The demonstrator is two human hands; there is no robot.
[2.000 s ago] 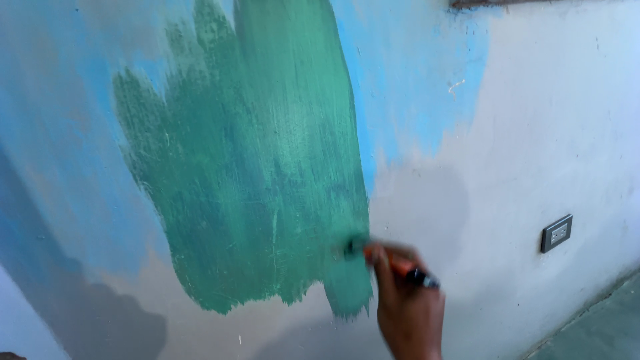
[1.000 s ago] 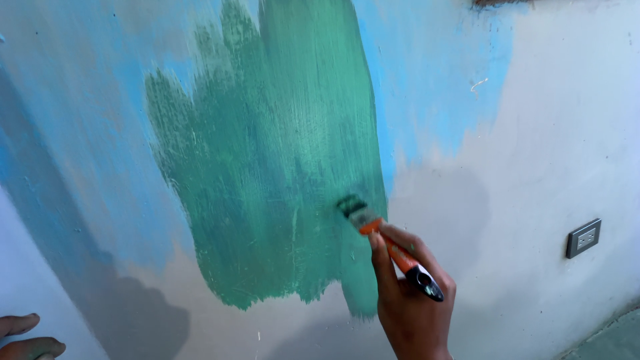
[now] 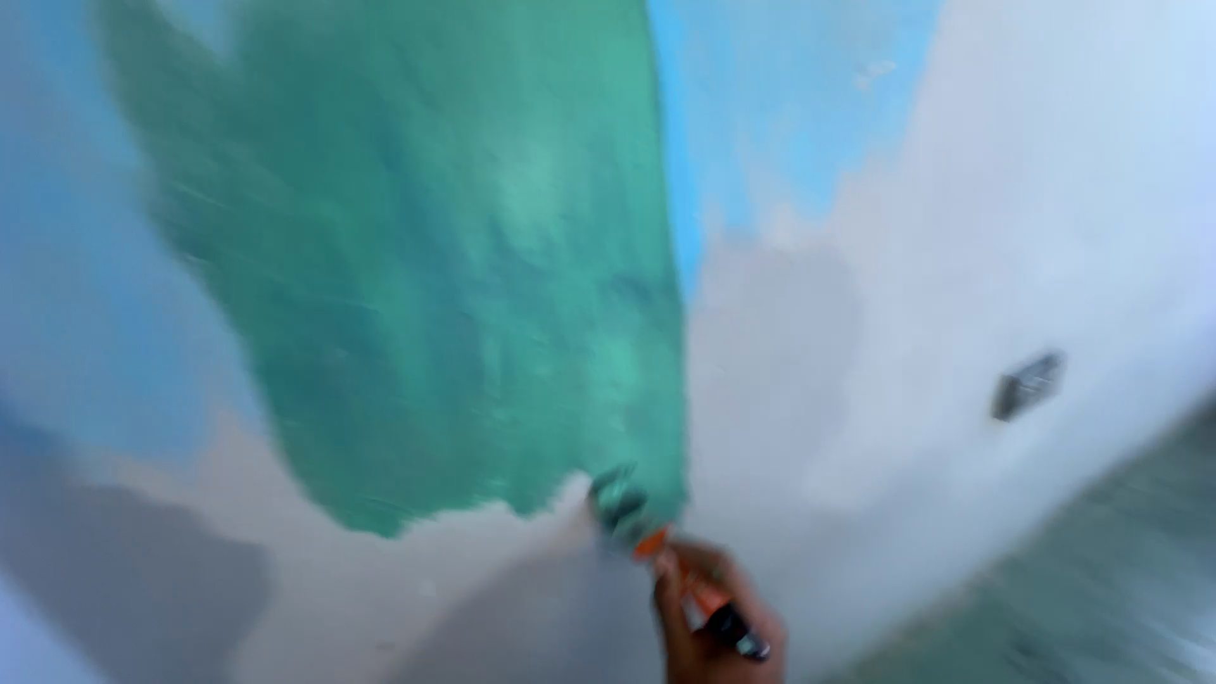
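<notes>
My right hand (image 3: 717, 608) grips a paintbrush (image 3: 653, 543) with an orange and black handle at the bottom centre right. Green paint coats its bristles, which lie at the lower edge of a large green painted patch (image 3: 475, 285) on the wall. Light blue paint (image 3: 788, 104) borders the patch at the upper right, and bare greyish wall (image 3: 760, 380) shows below the blue. The picture is blurred. My left hand is out of view.
A dark-framed electrical outlet (image 3: 1029, 385) is mounted on the wall at the right. The green-grey floor (image 3: 1064, 570) meets the wall at the lower right. Shadows fall across the lower wall.
My right hand has moved the brush down from within the green patch to its lower edge. The hand seen at the lower left a second ago is out of view.
</notes>
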